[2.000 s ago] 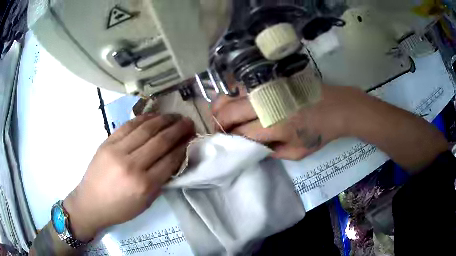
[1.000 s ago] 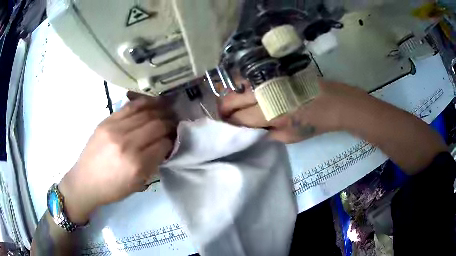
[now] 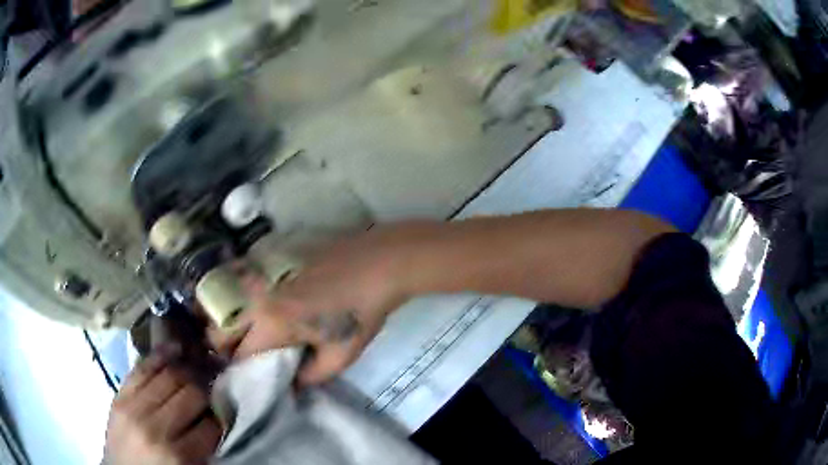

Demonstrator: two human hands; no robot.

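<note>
The view is blurred. The pale grey cloth workpiece (image 3: 313, 422) hangs from under the sewing machine head towards the table's front edge. My left hand (image 3: 168, 409) is at the lower left, cut off by the lower edge, with bent fingers at the cloth's left side near the needle area. My right hand (image 3: 304, 318) lies on the cloth's right side, its fingers partly hidden behind the cream tension dials (image 3: 221, 298). The sewing machine (image 3: 363, 118) fills the upper left. The needles and presser foot cannot be made out.
The white table (image 3: 581, 136) has a printed ruler (image 3: 436, 350) along its front edge. A blue crate (image 3: 667, 186) with cloth and scraps stands at the right, beyond my dark sleeve (image 3: 681, 345). Heaps of dark shiny material lie at the upper right.
The view has swung to the right, so the machine head and both hands appear further left and lower. More of the crate shows. Both hands remain at the cloth.
</note>
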